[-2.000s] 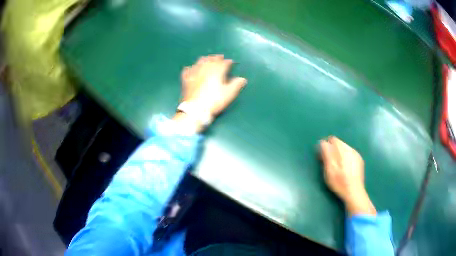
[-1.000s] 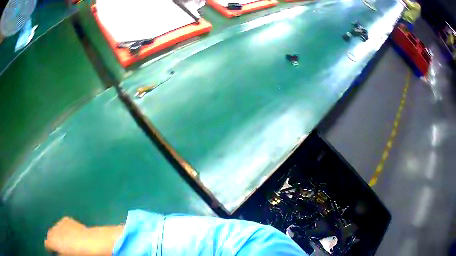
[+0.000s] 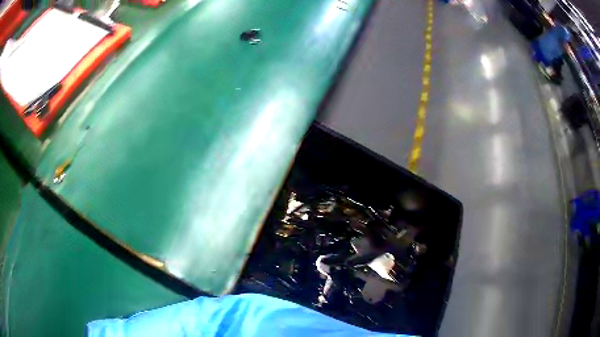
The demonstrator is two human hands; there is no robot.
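A black bin [image 3: 449, 243] stands beside the bench edge at the lower right, holding jumbled dark and silver clips [image 3: 342, 230] and pale, whitish pieces [image 3: 381, 266]. A light blue sleeve [image 3: 243, 317] crosses the bottom edge, in front of the bin's near side. No hand shows at its end; neither my left hand nor my right hand is in view. The picture is somewhat blurred.
The green bench [image 3: 158, 164] has a dark seam [image 3: 99, 235]. A clamped pack with a white sheet [image 3: 49, 52] lies upper left. A dark clip [image 3: 250, 36] and a small gold piece [image 3: 61, 170] lie on the bench. Grey floor with a yellow line [image 3: 422, 92] is right.
The view has swung right from the bench to the bin and floor. The right hand seen at lower left a second ago is out of the picture; only the sleeve shows.
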